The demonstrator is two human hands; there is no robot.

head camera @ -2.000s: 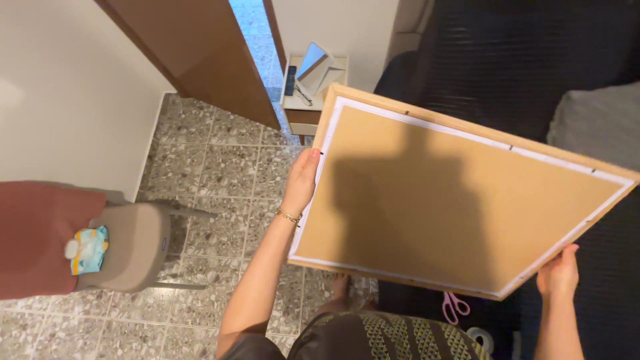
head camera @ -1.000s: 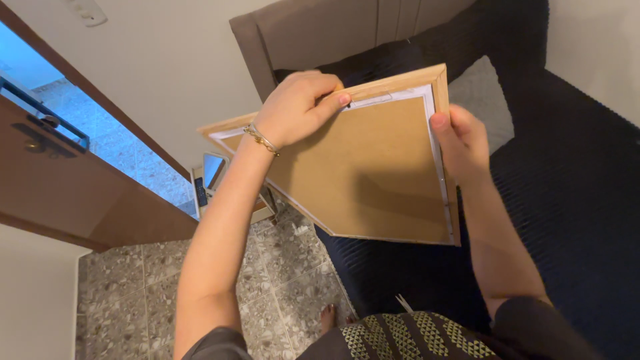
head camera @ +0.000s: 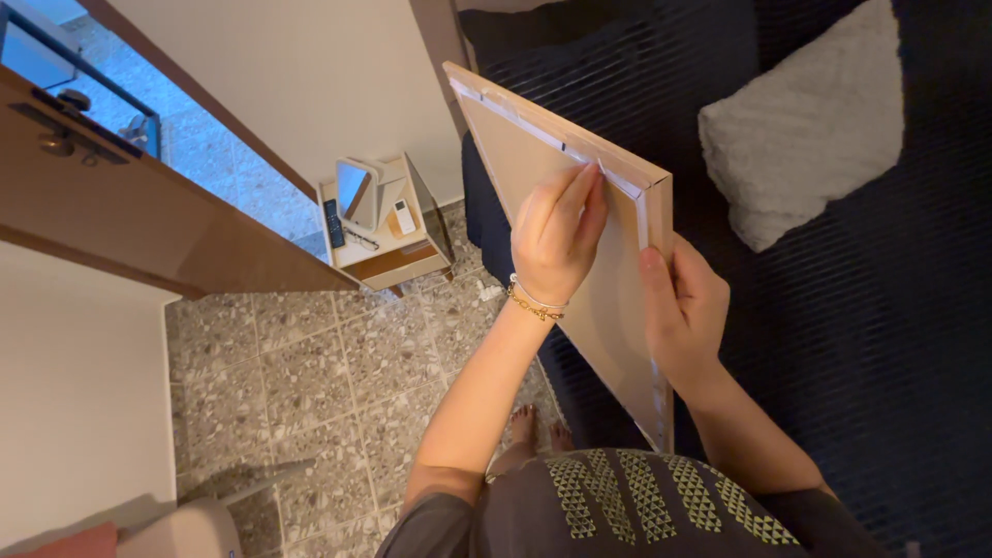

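Note:
A wooden picture frame (head camera: 620, 159) is held up at a steep angle, its brown backing board (head camera: 504, 159) turned toward me. White strips and small dark tabs run along the inside of its edge. My right hand (head camera: 686, 310) grips the near side of the frame, thumb on the back and fingers around the outer side. The fingertips of my left hand (head camera: 558, 232), pinched together, touch the white strip at the upper inner edge; whether they hold something small cannot be told. The front of the frame is hidden.
A bed with a dark ribbed cover (head camera: 814, 333) and a grey pillow (head camera: 806, 124) lies to the right. A small nightstand (head camera: 399, 263) holds a mirror (head camera: 358, 194), glasses (head camera: 361, 240) and remotes. An open brown door (head camera: 155, 209) stands left, a chair (head camera: 186, 535) at lower left.
The frame has been turned to a steeper angle. My left hand has gone from grasping the frame's top edge to pinching at its inner edge. My right hand still grips the frame's side.

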